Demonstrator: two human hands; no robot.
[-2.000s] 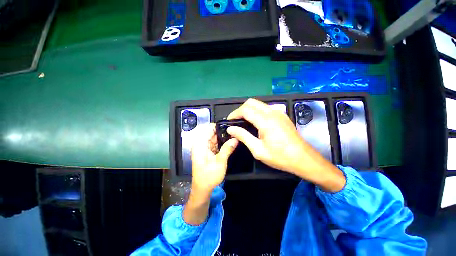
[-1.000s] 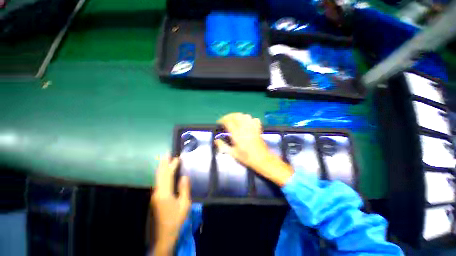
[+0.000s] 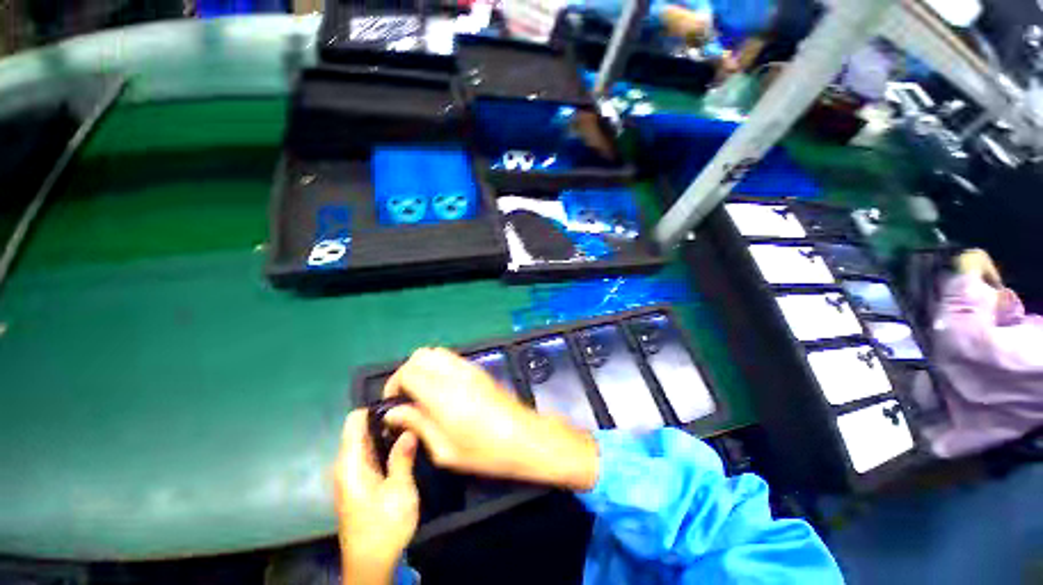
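My left hand (image 3: 380, 497) and my right hand (image 3: 463, 417) meet over the left end of the black foam tray (image 3: 532, 486). Both are closed on a dark phone back cover (image 3: 395, 417), seen edge-on and mostly hidden by the fingers. My right fingertips are at its top end; whether they pinch a small piece cannot be told. Silvery-blue phone back covers (image 3: 618, 377) with dark round camera spots lie in the slots to the right, one partly behind my right hand.
Beyond lie an open parts box (image 3: 389, 269) with a blue film-backed piece stack (image 3: 423, 183), a second box with white scrap (image 3: 532, 246), and blue film strips (image 3: 595, 299). A slanting metal post (image 3: 766, 126) and stacked cover trays (image 3: 789, 377) stand right. A person's pink sleeve (image 3: 995, 354) shows far right.
The view has turned right and up, showing more boxes and people. My hands have come together and now hold the leftmost cover, raised from its slot.
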